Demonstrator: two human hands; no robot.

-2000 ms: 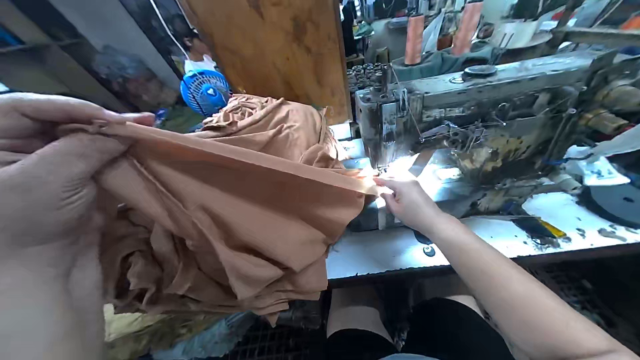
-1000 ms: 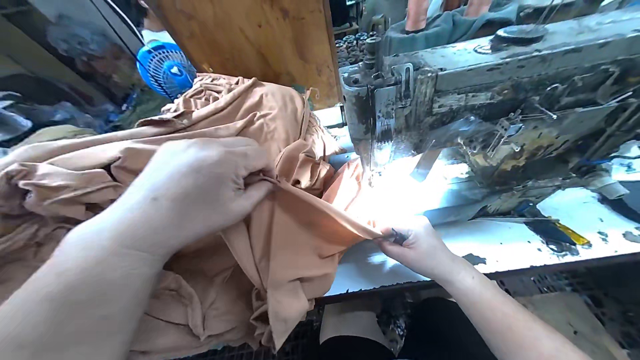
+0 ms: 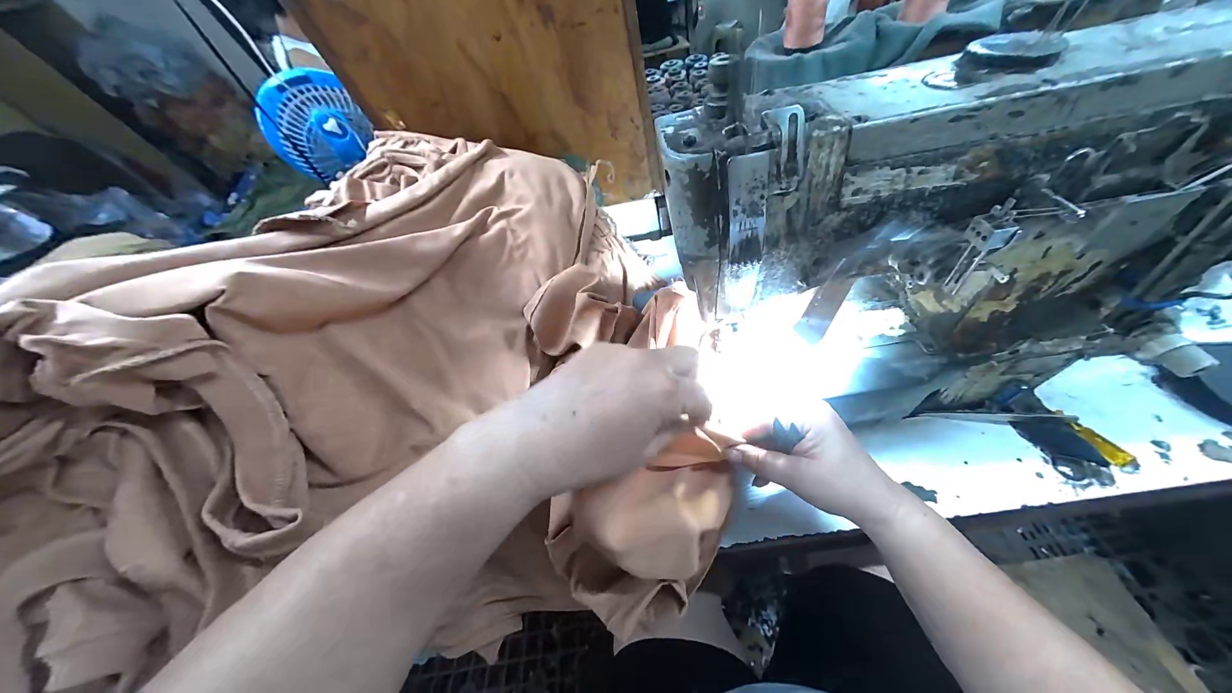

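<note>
Tan fabric (image 3: pixel 404 356) lies in a large bunched heap over the left of the sewing table and hangs past its front edge. My left hand (image 3: pixel 626 414) pinches a fold of it just in front of the needle area of an industrial sewing machine (image 3: pixel 731 212). Close by on the right, my right hand (image 3: pixel 799 457) holds the fabric's edge between thumb and fingers. A small dark object shows at the fingers of my right hand; glare hides what it is. The bright machine light washes out the needle and presser foot.
A blue fan (image 3: pixel 313 120) stands behind the heap, beside a wooden board (image 3: pixel 491 77). Right of my hands, a yellow and black tool (image 3: pixel 1102 445) rests on the white tabletop (image 3: pixel 982 472). Thread cones (image 3: pixel 805 21) and several bobbins (image 3: pixel 679 82) are behind the machine.
My left hand has moved right, close to my right hand. The edge that was stretched between them is now a short, gathered fold. The view has shifted nearer the machine.
</note>
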